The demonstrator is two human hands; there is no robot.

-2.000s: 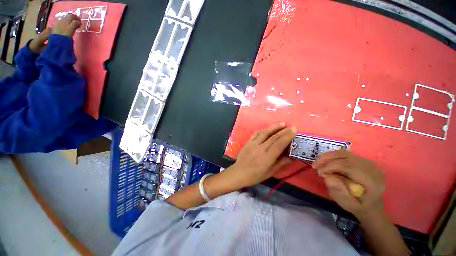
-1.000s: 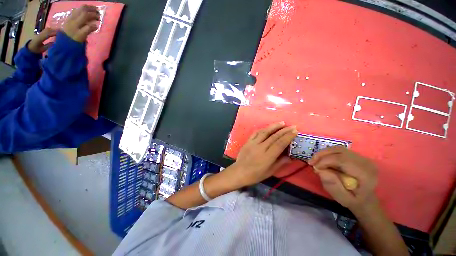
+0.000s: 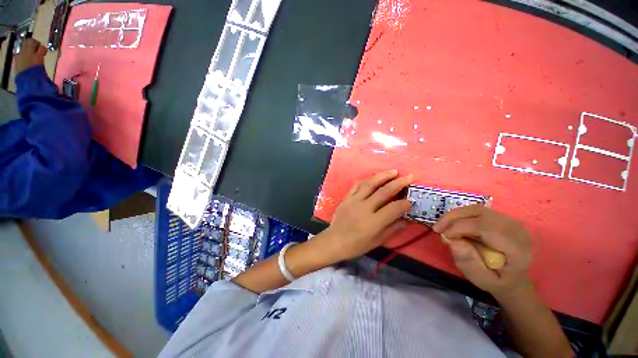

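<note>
A small rectangular LED module (image 3: 442, 203) with a pale, dotted face lies on the red mat (image 3: 448, 77) near its front edge. My left hand (image 3: 369, 218) rests at the module's left end, fingertips against it. My right hand (image 3: 486, 241) holds a wooden-handled awl (image 3: 492, 259) at the module's lower edge; its tip is too small to tell. Red lead wires (image 3: 402, 246) trail from the module toward my lap. A single white frame gasket (image 3: 532, 140) and a joined pair of gaskets (image 3: 600, 157) lie on the mat to the right.
A clear film (image 3: 318, 115) overlaps the mat's left edge. A shiny carrier strip (image 3: 222, 105) lies on the dark bench. A blue crate (image 3: 171, 259) with modules is below. At left, a person in blue sits by another red mat (image 3: 122, 70) with a green-handled tool (image 3: 94, 92).
The person at left has drawn their arms back from the gasket sheet, uncovering a module and green tool. My left fingers have spread slightly; my right hand has shifted only slightly.
</note>
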